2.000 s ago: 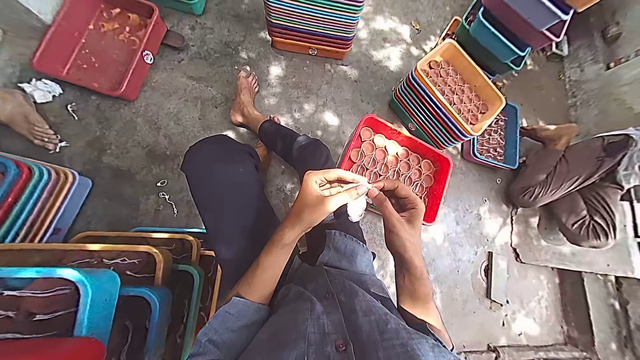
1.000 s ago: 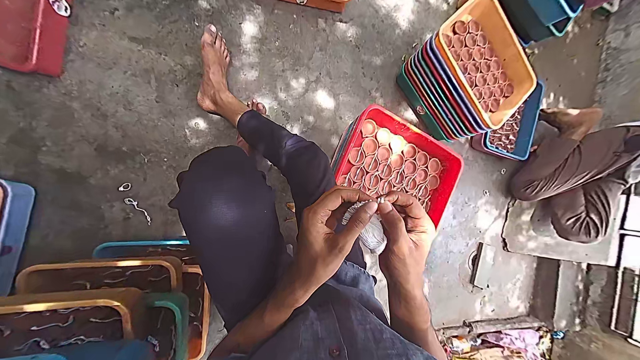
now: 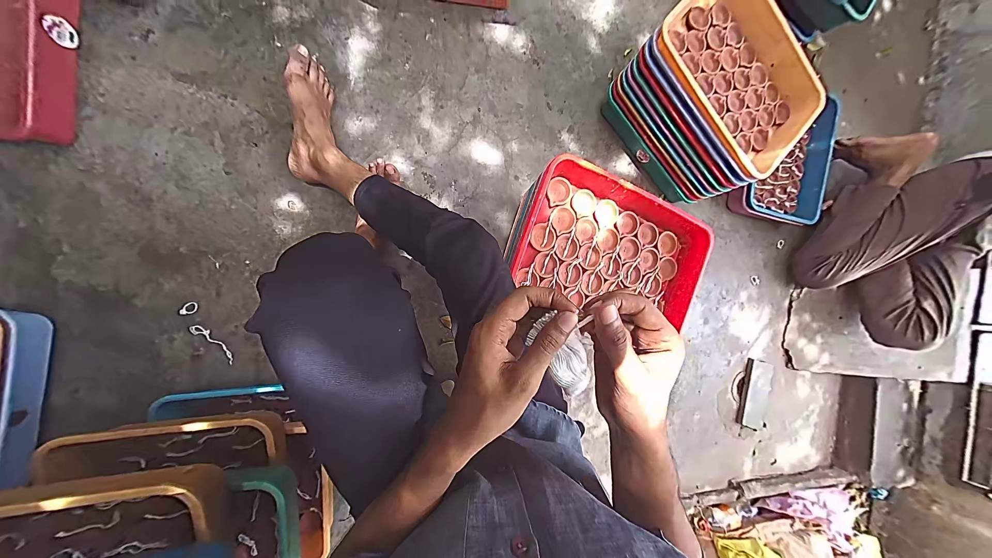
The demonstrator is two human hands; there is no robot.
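Observation:
My left hand (image 3: 508, 360) and my right hand (image 3: 635, 356) meet over the near edge of a red plastic tray (image 3: 694, 252). Between the fingertips of both is a thin white cotton wick (image 3: 587, 319). A bundle of white wicks or thread (image 3: 570, 363) shows behind my hands, partly hidden; whether a hand holds it I cannot tell. Rows of small round clay lamps (image 3: 587, 229) fill the red tray, and pale wicks lie across many of them. The tray's near side is hidden by my hands.
A tall stack of coloured trays (image 3: 674, 116), clay cups in its orange top one, stands beyond, with a blue tray (image 3: 821, 167) beside it. Another person's folded legs (image 3: 891, 240) are at right. More trays (image 3: 155, 422) holding wicks sit lower left. Loose thread (image 3: 211, 341) lies on the concrete.
The view has shifted between frames. My two hands stay close together, fingertip to fingertip; a short length of wick now shows between them.

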